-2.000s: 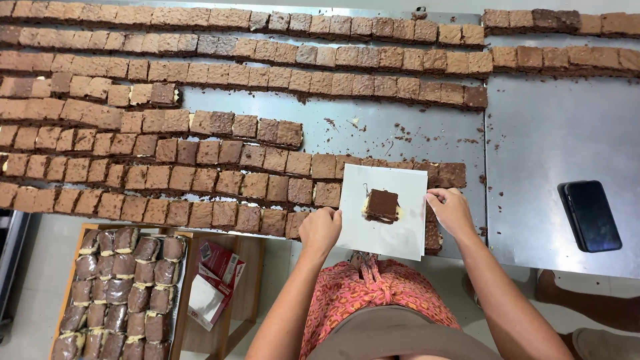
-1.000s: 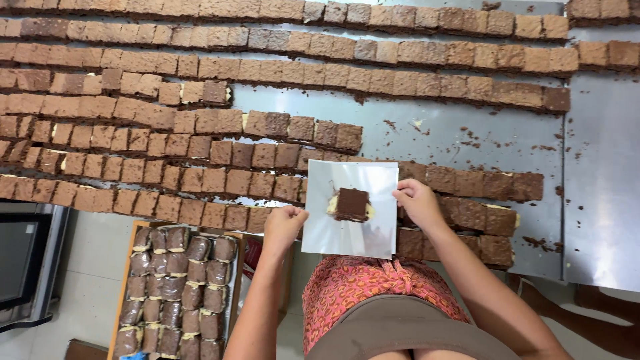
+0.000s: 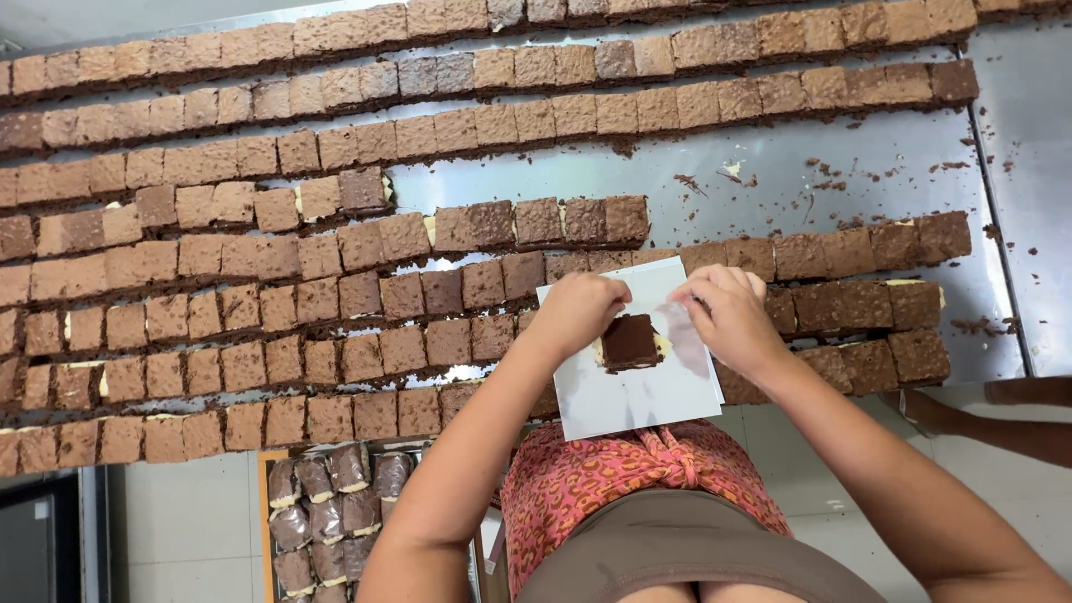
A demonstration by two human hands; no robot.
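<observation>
A square brownie with pale cream at its edges (image 3: 630, 342) lies on a stack of square wrapping sheets (image 3: 641, 406) at the near edge of the metal table. My left hand (image 3: 580, 310) is over the sheets' upper left part, fingers bent close to the brownie's top left corner. At the upper right of the sheets is my right hand (image 3: 727, 314), thumb and fingers drawn together at the film. Whether either hand pinches a sheet is hard to tell. Long rows of cut brownies (image 3: 494, 285) run behind and beside the sheets.
Crumbs (image 3: 829, 172) are scattered on the metal tabletop (image 3: 712, 193). Below the table at the left stands a wooden-edged tray (image 3: 270, 536) of wrapped brownies (image 3: 360, 511). A dark appliance (image 3: 42, 536) is at the lower left. Another person's legs (image 3: 963, 419) show at the right.
Both hands have moved from the side edges of the sheets inward over their upper part, near the brownie. The view has shifted and come closer.
</observation>
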